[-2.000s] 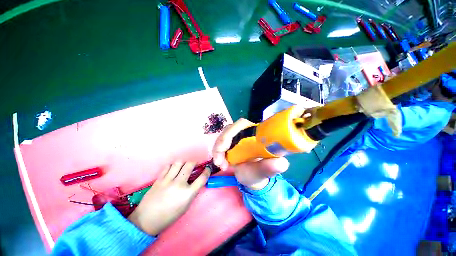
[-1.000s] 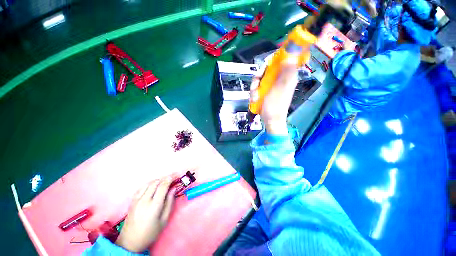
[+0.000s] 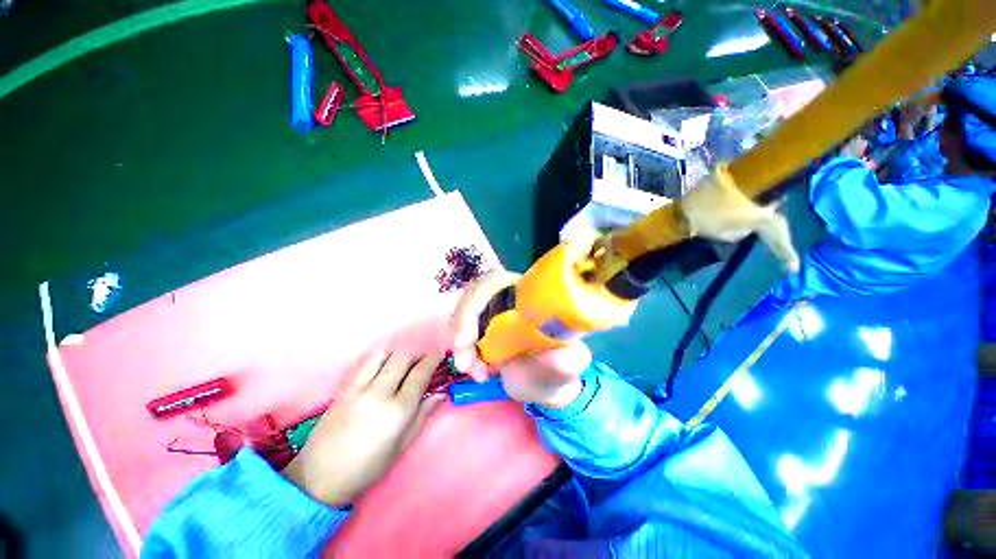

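Observation:
My left hand [image 3: 366, 426] lies flat over the red housing [image 3: 253, 439] on the pink-red mat [image 3: 273, 328] and presses it down; a strip of green board shows beside the hand. My right hand [image 3: 513, 355] grips the orange-yellow power screwdriver [image 3: 562, 306], its lower end over the housing's right end. The tip is hidden by my fingers. The blue cylinder [image 3: 478, 392] lies by the housing, partly under my right hand. A small red part [image 3: 191, 397] lies left, with thin wires near it.
A dark pile of screws [image 3: 461, 269] lies at the mat's far right. The screw feeder [image 3: 633, 164] stands beyond it. More red housings [image 3: 360, 71] with blue cylinders lie along the green bench [image 3: 197, 164]. A person in a blue smock [image 3: 896, 224] is at right.
My right hand has brought the screwdriver from over the screw feeder back to the housing's right end. My left hand still holds the housing. The view has shifted.

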